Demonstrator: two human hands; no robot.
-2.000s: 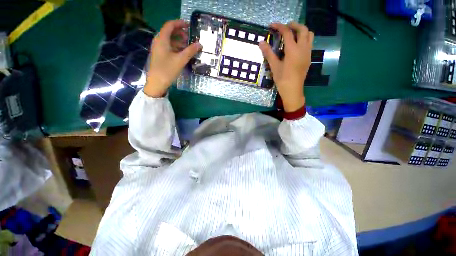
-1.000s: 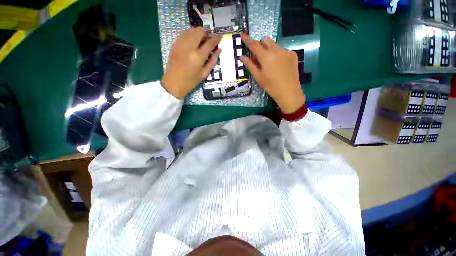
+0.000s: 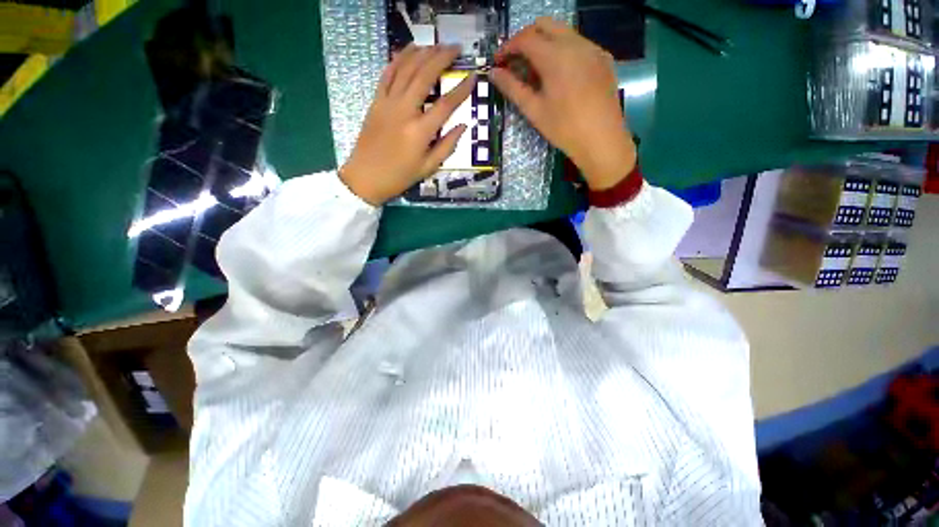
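The opened device body (image 3: 453, 187) lies lengthwise on the silvery bubble bag (image 3: 355, 72). The battery (image 3: 481, 134), with black-and-white squares and yellow edges, sits in its bay. My left hand (image 3: 400, 129) lies over the device's left side, fingers spread on the battery, fingertips near its upper edge. My right hand (image 3: 566, 88) is at the device's right edge, thumb and index finger close together by the battery's upper end. Whether they pinch the small connector there cannot be told.
Black adhesive pieces (image 3: 612, 29) and dark tweezers (image 3: 692, 29) lie right of the bag. Glossy black film sheets (image 3: 206, 165) lie left. A clear battery tray (image 3: 865, 88) is far right. Yellow tape (image 3: 51, 77) marks the upper left. A cardboard box (image 3: 139, 355) stands below the bench.
The device was tilted sideways in both hands two seconds ago and now lies straight on the bag. Since one second ago, my left fingers have spread over the battery and my right hand has moved slightly up.
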